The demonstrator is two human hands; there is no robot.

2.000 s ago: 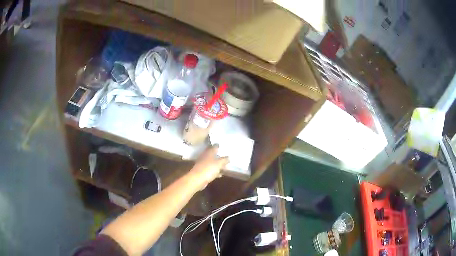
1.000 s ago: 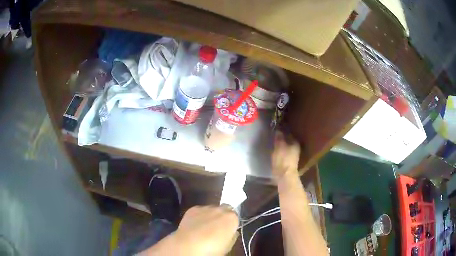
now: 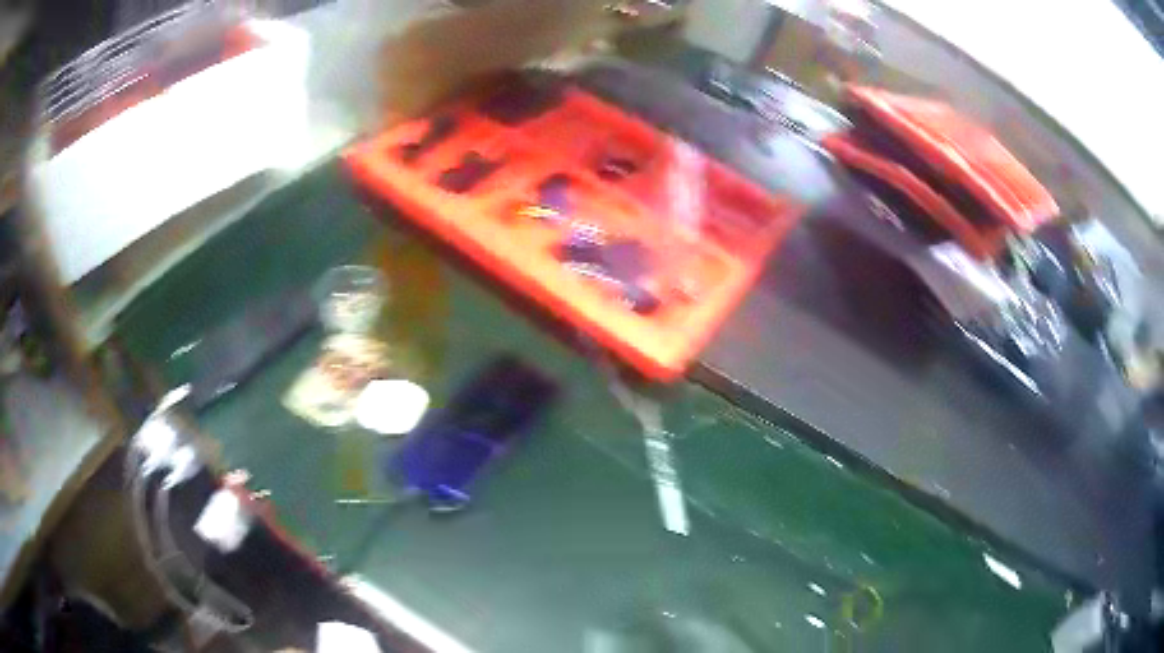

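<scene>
Neither of my hands can be made out in this blurred view. A smartphone with a blue-lit end lies on the green bench top. Left of it are a small white rounded block, a cream box with reddish marks and a small clear cup. A thin white strip lies right of the phone. A yellow rubber band lies near the lower right. Pale blurred shapes at the bottom edge cannot be identified.
An orange-red parts tray with dark parts stands behind the phone. A dark flat bar lies at the left. White cables hang at the bench's left edge. More orange-red trays stand at the upper right.
The view has swung right from the wooden shelf to the bench. Both hands, the shelf's bottle and the drink cup have left view. The white paper held in my left hand is not identifiable now.
</scene>
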